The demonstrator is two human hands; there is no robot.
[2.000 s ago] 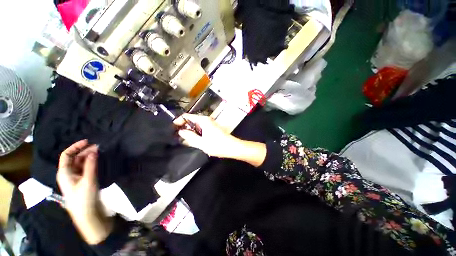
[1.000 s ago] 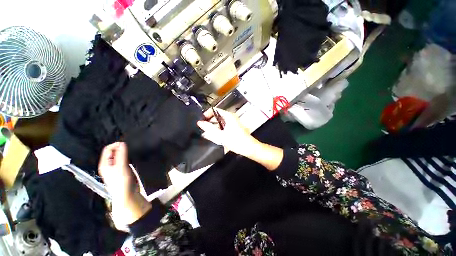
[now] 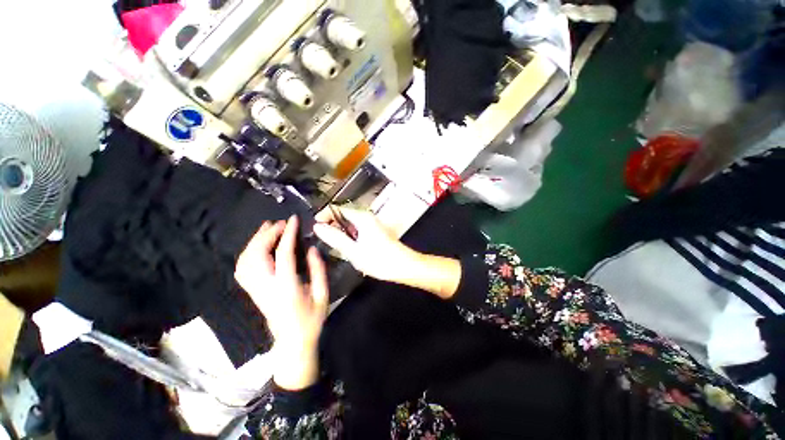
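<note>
Black fabric [image 3: 172, 232] lies heaped and spread left of the cream overlock machine [image 3: 301, 112], with its edge at the presser foot area [image 3: 262, 163]. My left hand [image 3: 288, 292] lies over the fabric just below the foot, fingers apart; whether the fingertips pinch the cloth is hard to tell. My right hand [image 3: 366, 247] is close beside it at the front of the machine, with the small dark reddish-brown snips [image 3: 343, 222] between its fingers. Its fingertips are at the fabric edge. The needle itself cannot be made out.
A round fan [image 3: 17, 176] stands at the far left. A pale strip bundle [image 3: 142, 359] crosses the lower left pile. A red thread loop [image 3: 445, 180] lies at the table edge, above a white plastic bag [image 3: 508, 176]. Black pieces [image 3: 465, 64] hang behind the machine. Striped garments [image 3: 732, 258] lie right.
My left hand has moved right and up over the fabric, close to my right hand, which stays near the foot with the snips. The camera view has shifted.
</note>
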